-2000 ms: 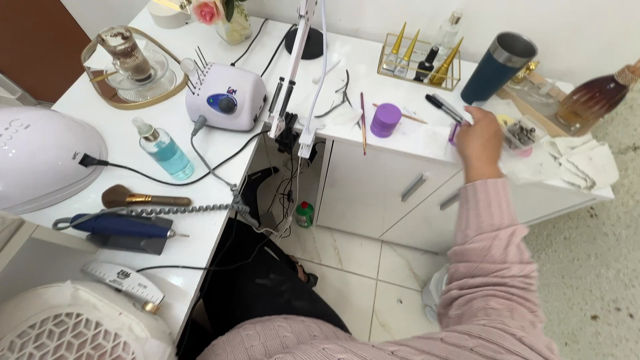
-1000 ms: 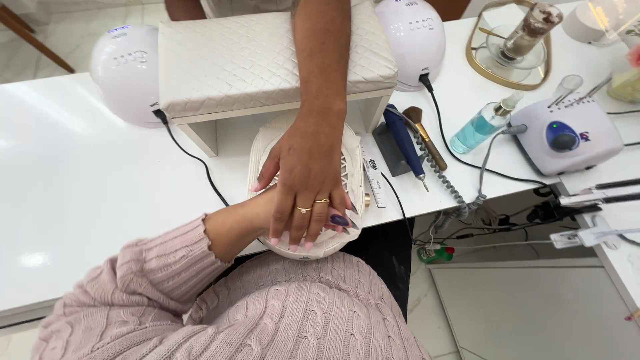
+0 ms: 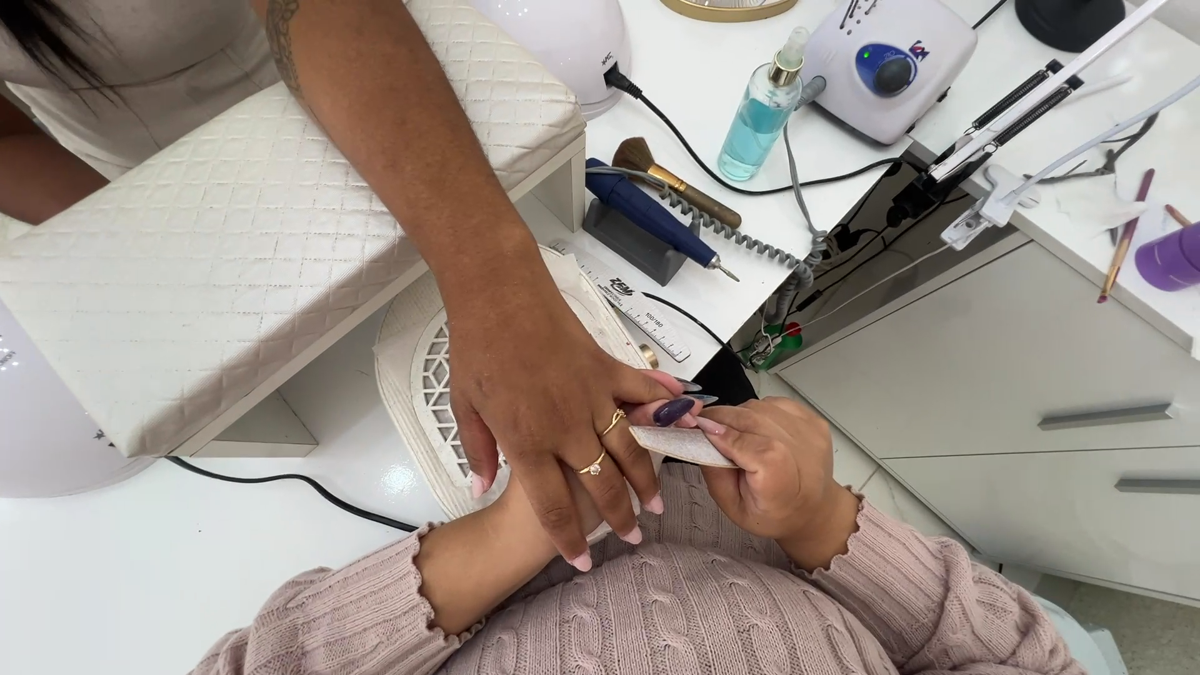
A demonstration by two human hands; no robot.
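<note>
The other person's hand [image 3: 539,375], palm down with two gold rings and pink nails, lies over my left hand [image 3: 664,412]. My left palm is hidden beneath it; my dark and glittery nails show beside that person's little finger, which my left fingers grip. My right hand [image 3: 773,464] holds a pale nail file [image 3: 682,446] between thumb and fingers. The file is against or very near the little finger's tip; exact contact is hidden.
A white quilted armrest [image 3: 187,281] stands at left. A nail dust collector [image 3: 427,394] is below the hands. Around them are a ruler-marked file [image 3: 666,336], blue nail drill [image 3: 652,211], makeup brush [image 3: 689,192], spray bottle [image 3: 761,117], drill control box [image 3: 886,70], nail lamp [image 3: 562,42] and cabinet [image 3: 984,403].
My right hand, earlier reaching over the side cabinet and out of view one second ago, is now beside my left hand with a nail file. The other person's arm came into view after the first frame.
</note>
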